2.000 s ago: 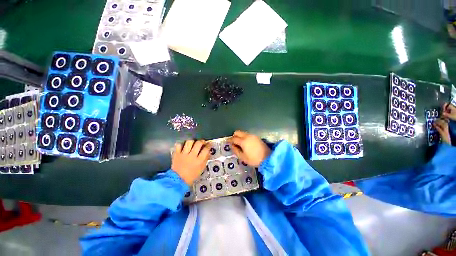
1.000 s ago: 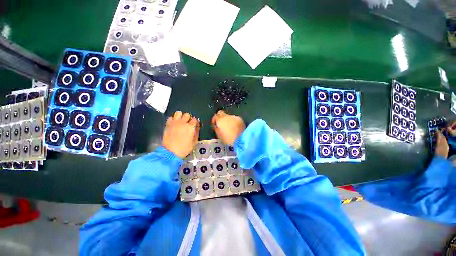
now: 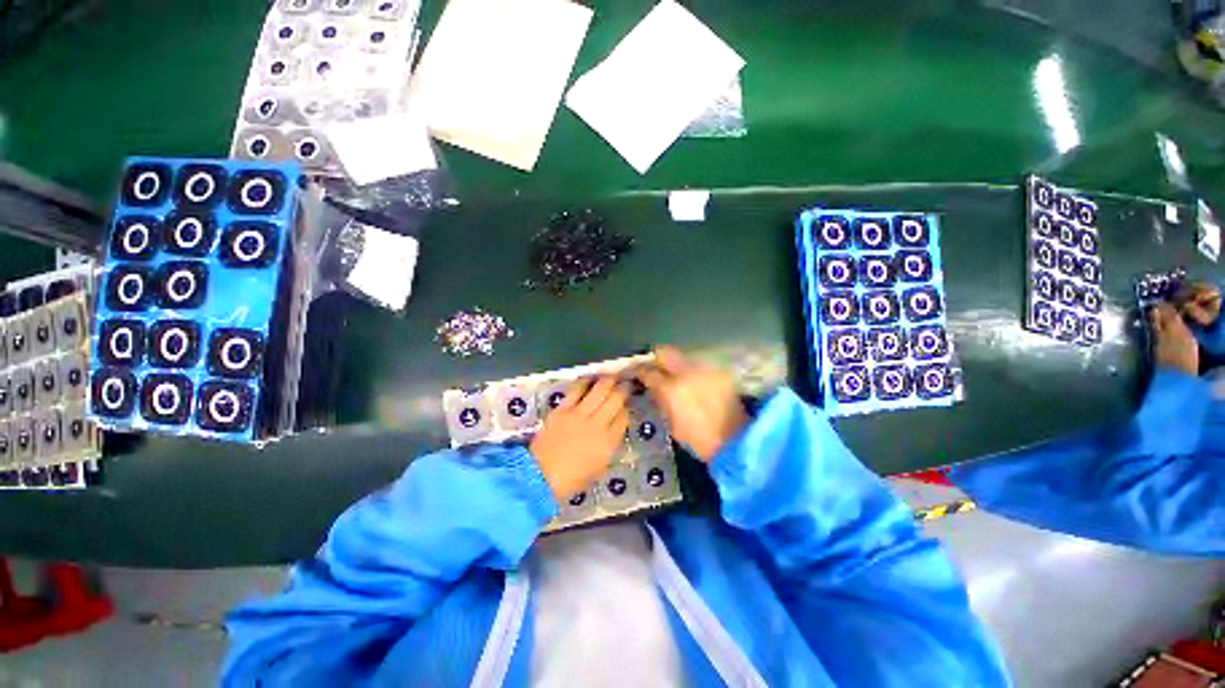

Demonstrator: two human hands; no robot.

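Note:
A grey-white tray [image 3: 516, 406] with a grid of dark round centres lies tilted at the bench's front edge, close to my body. My left hand [image 3: 583, 436] rests over its middle, fingers bent at the tray's upper rows. My right hand [image 3: 695, 403] is at its upper right corner, somewhat blurred. My fingertips nearly meet; whether they hold a small part is hidden. A pile of small silvery parts [image 3: 474, 332] lies just beyond the tray. A larger pile of small black parts [image 3: 578, 251] lies behind it.
A blue tray stack [image 3: 255, 294] stands left, another blue tray [image 3: 880, 308] right. Grey trays [image 3: 40, 376] lie far left. A clear plastic bag [image 3: 340, 251], a cream sheet [image 3: 500, 81] and a white sheet [image 3: 658, 83] lie beyond. Another person's hands [image 3: 1180, 329] work far right.
My hands were at the tray, then reached beyond its far edge near the piles, and are now back over it. The tray now sits more tilted. The camera view has shifted slightly.

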